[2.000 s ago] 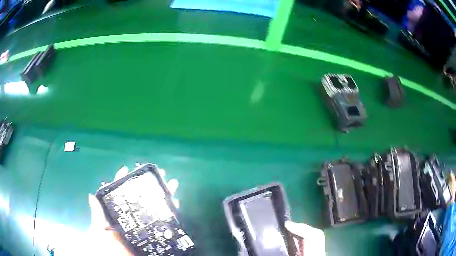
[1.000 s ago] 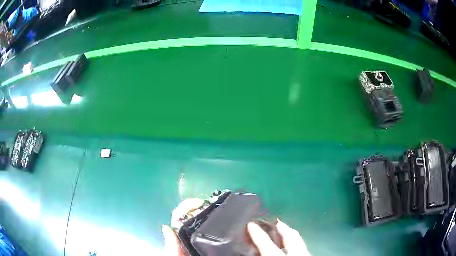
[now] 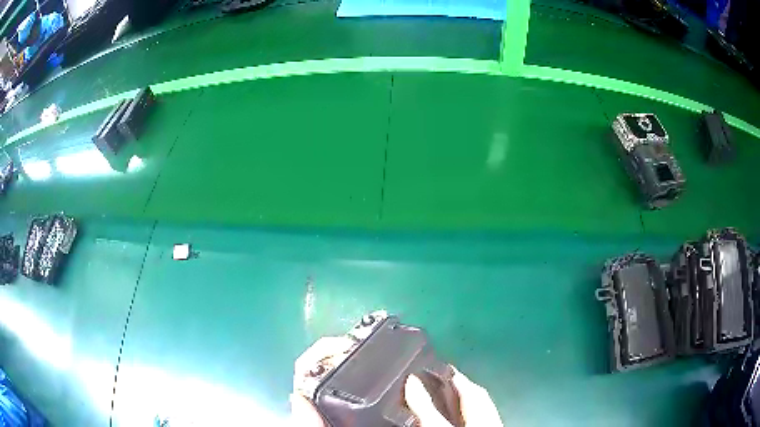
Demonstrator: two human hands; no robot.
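Note:
A dark rear cover [image 3: 375,367] lies over the board-filled front housing at the bottom centre. The two parts are together, tilted, and no circuitry shows now. My left hand [image 3: 321,367] holds them from the left and below, its fingers partly hidden behind the housing. My right hand [image 3: 454,404] grips the cover's right side, with a finger lying on its outer face. Both hands are cut off by the bottom edge of the picture.
Black rear covers [image 3: 642,313] stand at the right. Board-filled housings [image 3: 50,248] stand at the left, near a small white square [image 3: 182,251]. An opened camera unit [image 3: 650,163] and a black block [image 3: 716,136] lie upper right. More black blocks [image 3: 122,123] lie upper left.
The cover and the board-filled housing were apart, one in each hand; they have come together at the centre. Over the last second they have barely moved. The view has shifted left.

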